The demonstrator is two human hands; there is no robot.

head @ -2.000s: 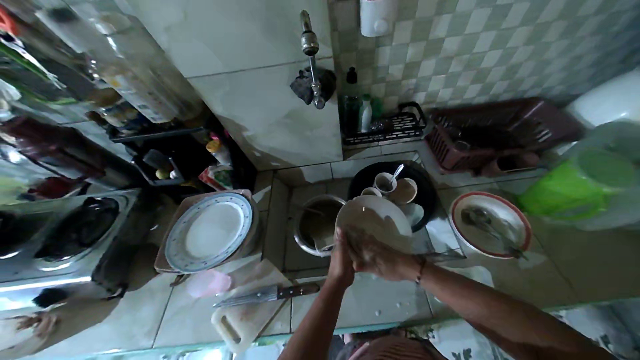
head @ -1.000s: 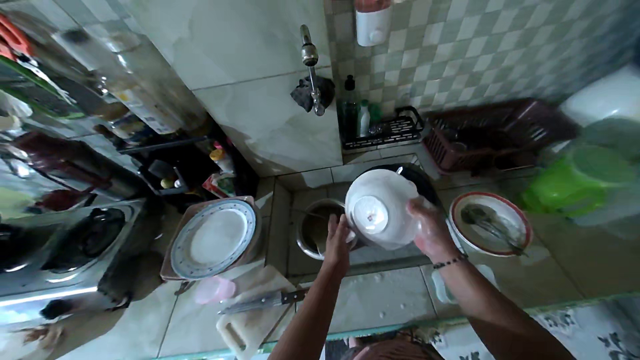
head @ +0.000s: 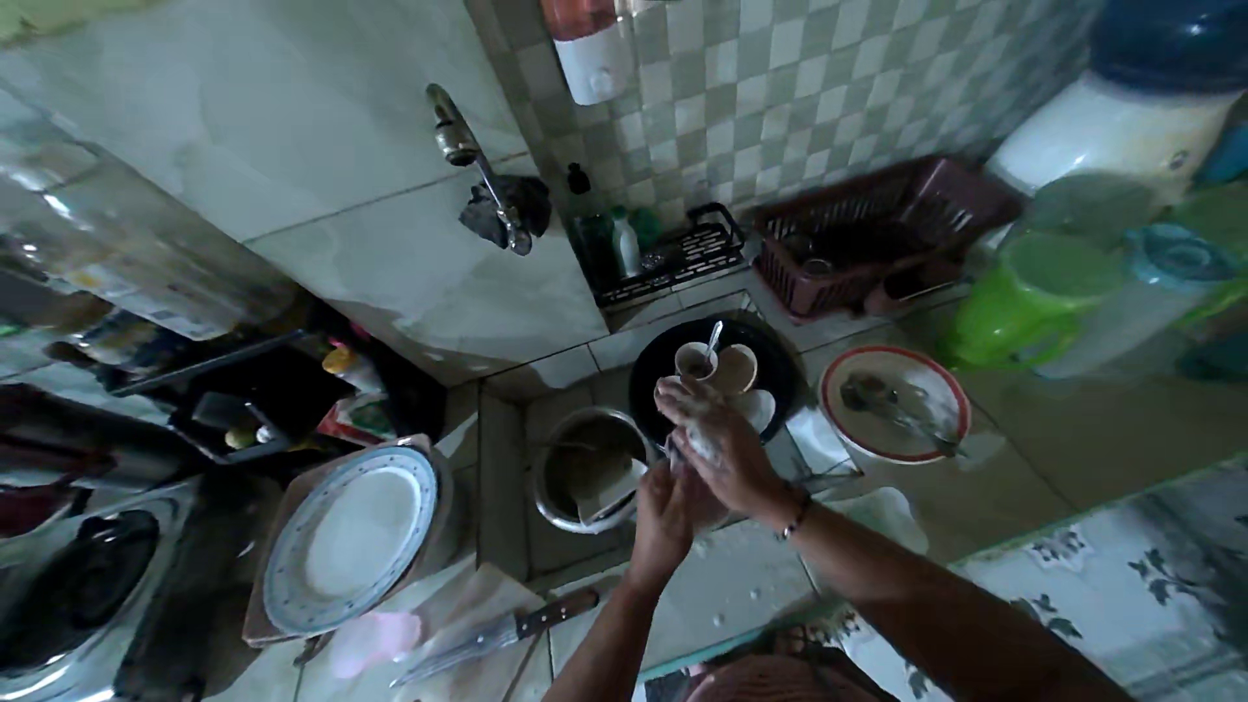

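My left hand [head: 668, 512] and my right hand [head: 717, 448] meet above the sink's front edge. Suds lie on my right hand; a dim, blurred item shows between the hands, too unclear to name. Just left stands a metal pot [head: 544, 497] with murky liquid and a pale piece inside. Behind my right hand, a black basin [head: 648, 366] holds a cup [head: 694, 361] with a spoon, and other small cups or bowls. On the counter to the right is a red-rimmed bowl [head: 960, 409] with utensils in it.
A faucet [head: 478, 156] juts from the wall. At left are a blue-rimmed plate [head: 356, 526], a knife [head: 507, 634] on a cutting board and a stove [head: 88, 585]. Behind stand a bottle rack [head: 692, 255] and a maroon basket [head: 799, 283]; green pitchers [head: 1033, 292] are at right.
The white bowl that both hands held and turned one second ago is no longer seen in them. The hands have come close together. The view has shifted somewhat.
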